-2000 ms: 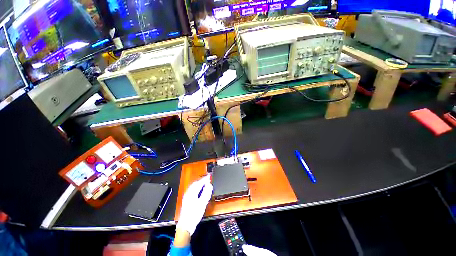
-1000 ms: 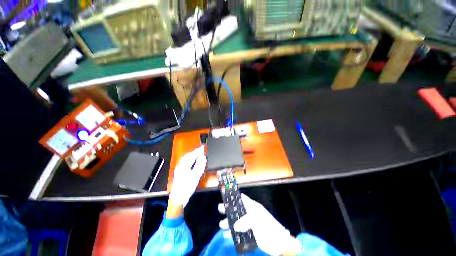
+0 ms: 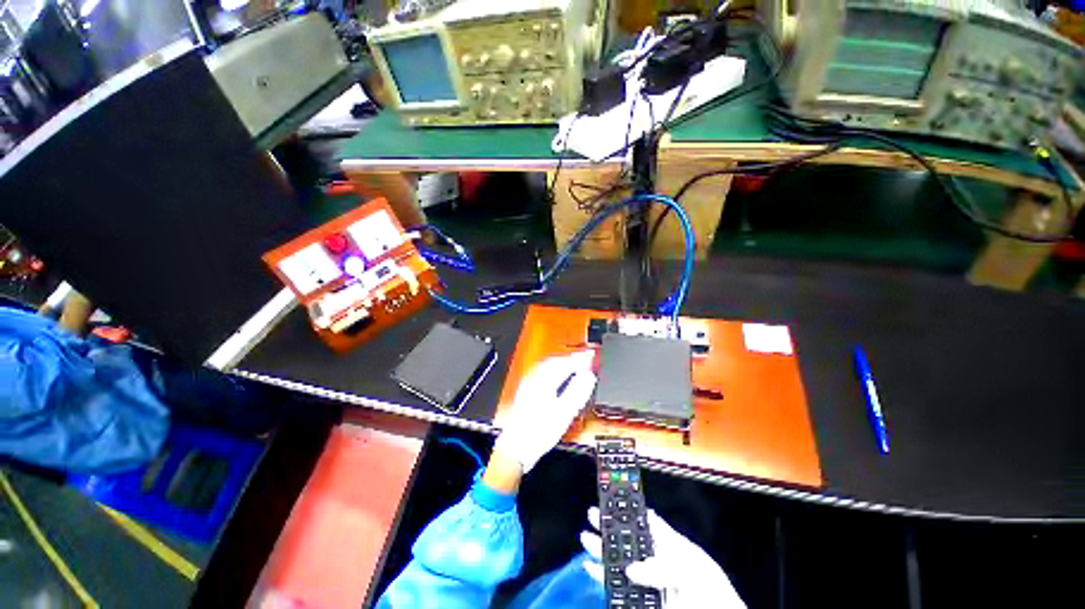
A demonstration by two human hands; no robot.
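Observation:
A black square set-top box (image 3: 644,376) sits on the orange board (image 3: 761,410), its back edge against the connector block (image 3: 648,327). My gloved left hand (image 3: 544,410) rests on the board at the box's left side, fingertips close to its edge; a small dark mark or thing shows at the fingers. Whether it touches the box is unclear. My gloved right hand (image 3: 678,573) holds the black remote control (image 3: 622,512) upright below the board's front edge, thumb over the lower buttons. A second set-top box (image 3: 445,365) lies left of the board.
An orange test case (image 3: 357,271) with a lit lamp stands at the left. A blue cable (image 3: 690,244) loops behind the board. A blue marker pen (image 3: 872,401) lies at the right. Oscilloscopes (image 3: 482,66) stand on the green shelf. A red-lined bin (image 3: 345,512) is below left. Another person's blue sleeve (image 3: 71,387) shows at far left.
The remote has come up from the bottom edge to the board's front edge in my right hand. The view has turned left. My left hand stays beside the box.

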